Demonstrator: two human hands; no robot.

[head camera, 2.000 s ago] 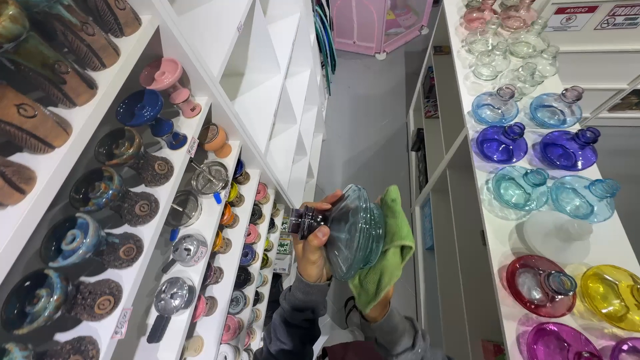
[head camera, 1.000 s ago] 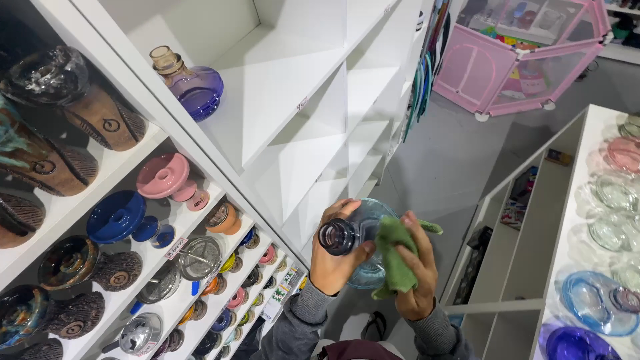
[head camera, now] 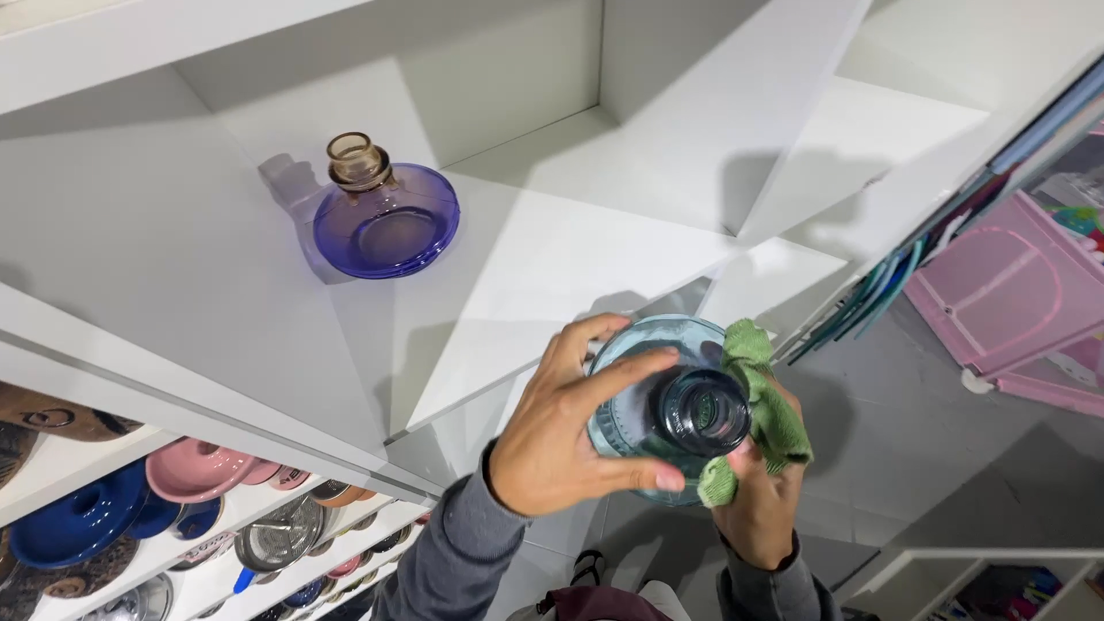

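Observation:
A pale blue-green glass hookah base with a dark neck is held between both hands, its opening facing the camera. My left hand grips it from the left, fingers across its upper side and thumb below the neck. On the right, my right hand holds a green cloth against the glass, its thumb near the neck; some of its fingers are hidden by the cloth. A purple glass hookah base with an amber neck stands on the white shelf, up and left of my hands.
Lower left shelves hold a pink bowl, a blue bowl and a metal strainer-like piece. White shelf dividers rise ahead. Teal hoses hang beside a pink play pen at right. A low white cabinet edge is at lower right.
The view has swung left and closer to the white shelf. The blue-green base, seen from the side two seconds ago, now has its neck toward the camera. The cloth remains in my right hand.

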